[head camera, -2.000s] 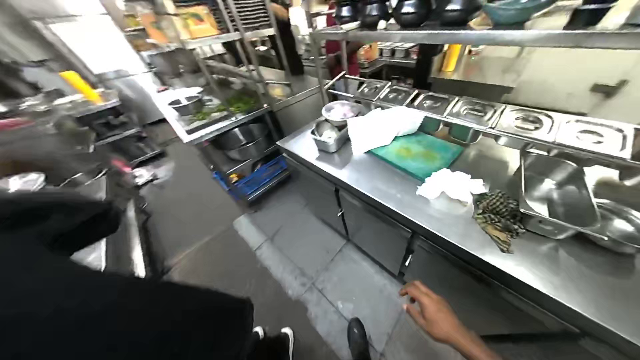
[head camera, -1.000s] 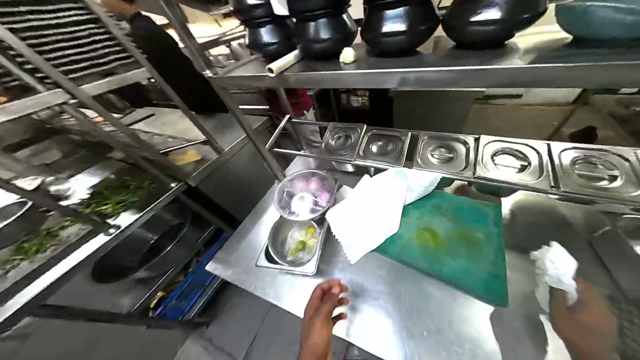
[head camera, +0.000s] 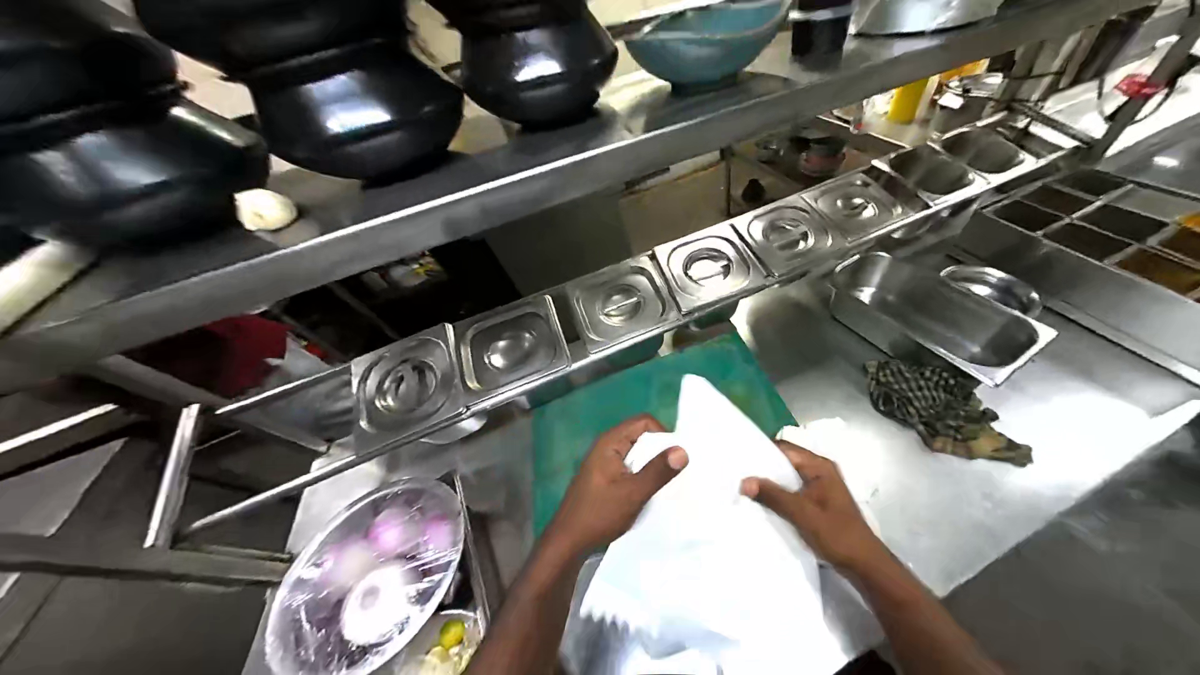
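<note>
Both hands grip a white sheet, paper or plastic (head camera: 712, 534), over the front of the steel counter. My left hand (head camera: 614, 483) pinches its upper left edge, thumb on top. On the upper right side, my right hand (head camera: 820, 502) holds it the same way. Behind the sheet lies a green cutting board (head camera: 581, 422), partly covered. A crumpled white piece (head camera: 834, 445) rests by my right hand. At the lower left stands a plastic-wrapped bowl of onions (head camera: 366, 581), beside a container with lemons (head camera: 452, 634).
Lidded steel pans (head camera: 619, 305) line the rail behind the board. Above them, a steel shelf (head camera: 525, 187) carries black pots (head camera: 356, 103) and a blue-green bowl (head camera: 708, 47). To the right are a checkered cloth (head camera: 937, 408) and a steel tray (head camera: 937, 309).
Both hands have come together on the white sheet, which lay on the board's left side before. My left hand was empty; my right hand has let go of the crumpled white piece. The view has moved closer.
</note>
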